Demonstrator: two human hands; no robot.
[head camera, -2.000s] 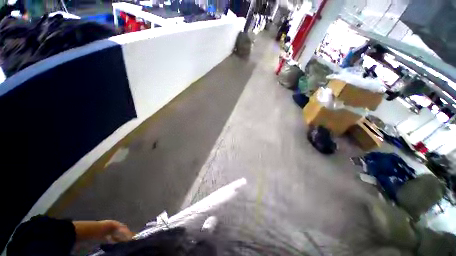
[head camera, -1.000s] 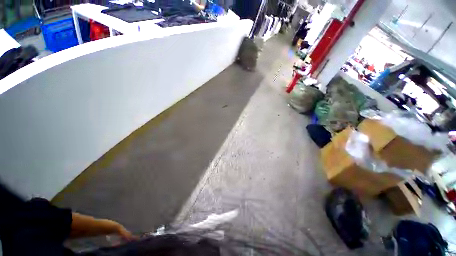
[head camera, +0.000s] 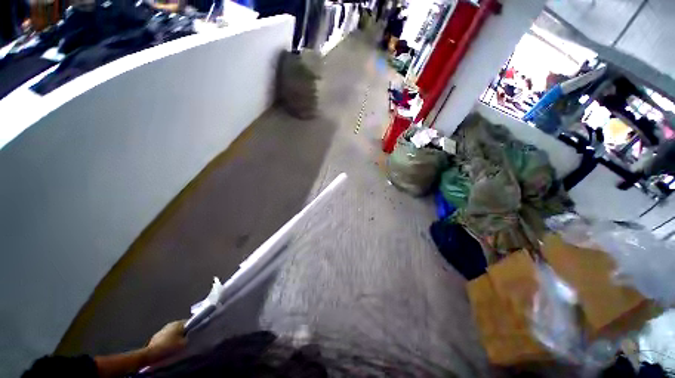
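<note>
My left hand (head camera: 169, 339), at the lower left below a black sleeve, is closed around a bundle of long thin white paper rolls (head camera: 275, 240). The rolls point forward and up to the right over the floor. A white tie (head camera: 210, 295) is knotted around them just ahead of my hand. A dark, blurred mass, seemingly black cloth (head camera: 255, 358), lies along the bottom edge near my body. My right hand is not in view.
A long white wall (head camera: 170, 118) runs along the left, with dark cloth behind it. A brown sack (head camera: 297, 85) stands at its far end. On the right are open cardboard boxes (head camera: 511, 314) with clear plastic, piled sacks (head camera: 492, 192) and a red pipe by a pillar.
The view has moved forward along the aisle; the boxes and sacks are nearer. The rolls have risen and show at greater length, with my left hand still around them.
</note>
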